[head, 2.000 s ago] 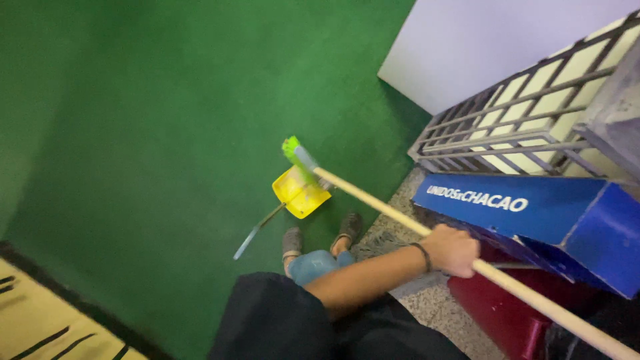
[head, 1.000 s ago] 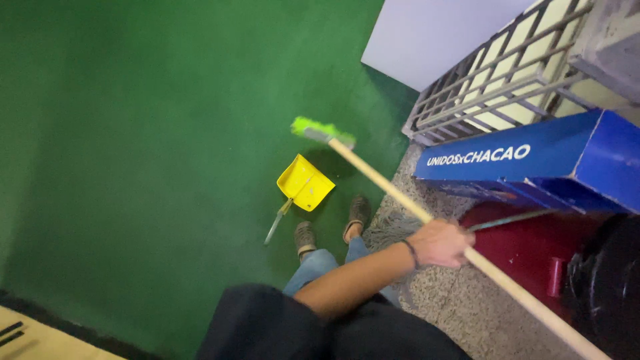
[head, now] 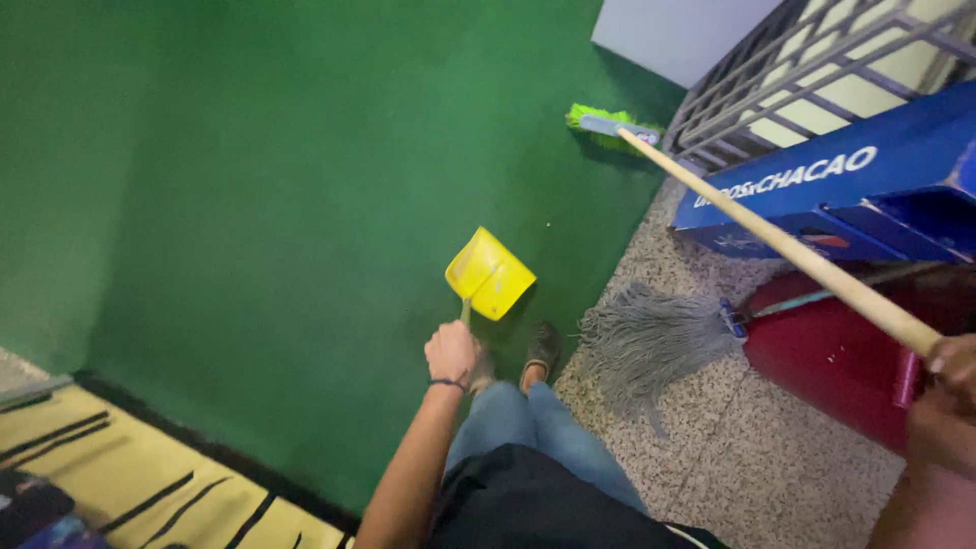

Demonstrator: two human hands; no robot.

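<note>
My left hand point(head: 452, 352), with a dark band at its wrist, is closed around the handle of a yellow dustpan point(head: 499, 278), whose pan lies over the green floor just beyond my feet. At the right edge my right hand point(head: 953, 374), partly cut off by the frame, grips the wooden handle of a push broom point(head: 770, 229). The broom's head, grey with bright green bristles point(head: 610, 126), rests at the floor's right side beside a metal rack.
A grey string mop point(head: 656, 343) lies on the speckled floor point(head: 709, 465) beside a dark red container point(head: 816, 358). Blue boxes point(head: 808, 175) bearing writing stand below a metal rack point(head: 823, 69). A pale panel point(head: 671, 38) is at the top. A yellow, black-striped surface point(head: 152, 473) lies lower left.
My left hand has come into view and taken hold of the dustpan's handle. The broom head has moved right, away from the dustpan, toward the rack. The view has shifted, showing the mop.
</note>
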